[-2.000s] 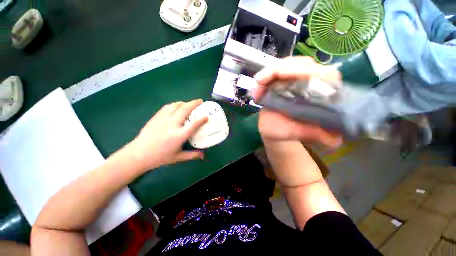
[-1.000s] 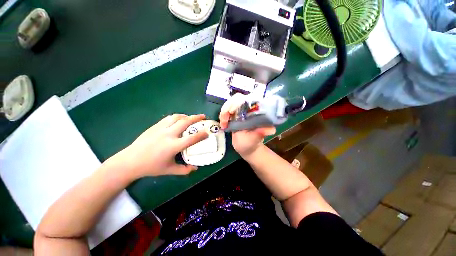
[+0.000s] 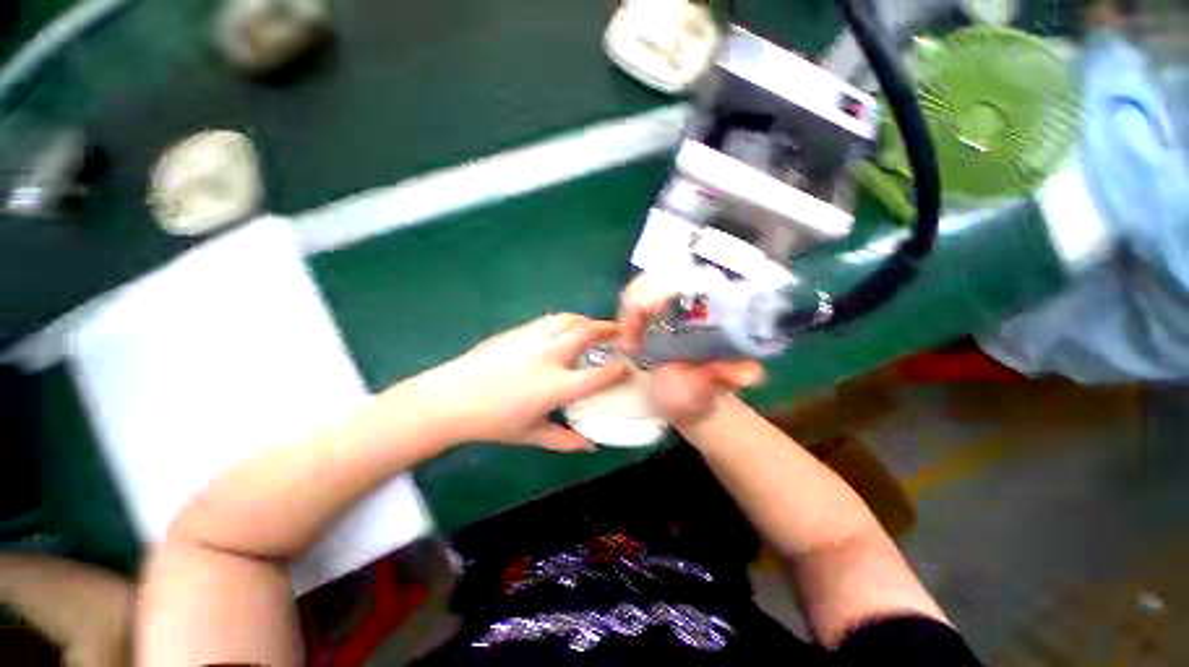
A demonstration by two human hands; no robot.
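A white plug housing (image 3: 618,414) lies flat on the green bench in front of me, partly covered by my hands. My left hand (image 3: 548,378) rests on its left side, with fingers over its top and the thumb at its lower edge. My right hand (image 3: 678,371) is closed around the grey electric screwdriver (image 3: 730,319), which lies over the upper right of the housing. A black cable runs from its rear. The driver's tip is blurred and hidden, so contact with the housing cannot be told.
The silver-white screw feeder (image 3: 769,163) stands just beyond the driver. A green fan (image 3: 984,124) and a person's light-blue sleeve (image 3: 1134,235) are at right. A white paper sheet (image 3: 222,378) lies by my left forearm. Several housings (image 3: 206,183) sit beyond the pale strip (image 3: 496,176).
My right hand came from beside the feeder to the housing with the screwdriver, and stays there over the last second. The whole view has shifted, moving the scene rightward in the picture.
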